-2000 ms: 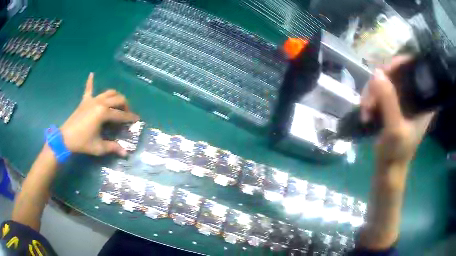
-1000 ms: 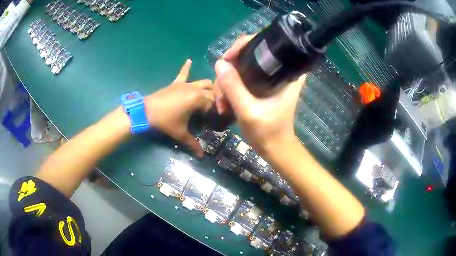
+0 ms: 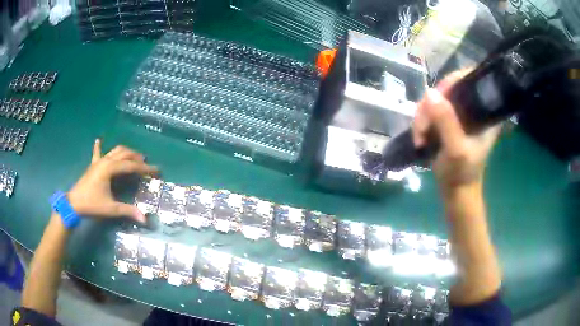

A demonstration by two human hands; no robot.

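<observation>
My right hand (image 3: 455, 137) grips the black electric screwdriver (image 3: 486, 92). Its nose points down-left at the metal pickup block (image 3: 372, 159) on the front of the screw feeder (image 3: 356, 114); whether it touches is blurred. My left hand (image 3: 111, 184) is at the left end of the upper row, thumb and fingers apart around the end circuit board (image 3: 148, 196); whether the fingertips touch it is unclear. The circuit boards lie on the green mat in two long rows, the upper row (image 3: 257, 216) and the lower row (image 3: 213, 267). No screw can be made out.
A clear ribbed tray (image 3: 216, 95) lies left of the feeder. An orange object (image 3: 326, 62) is behind the feeder's left side. Short rows of small parts (image 3: 24, 109) lie at far left. A dark gridded tray (image 3: 137, 18) is at the top left. The curved bench edge runs along the bottom.
My right hand and the screwdriver have moved from beside my left hand over to the feeder. The camera view has shifted, showing more of the tray and rows. My left hand stays at the upper row's left end.
</observation>
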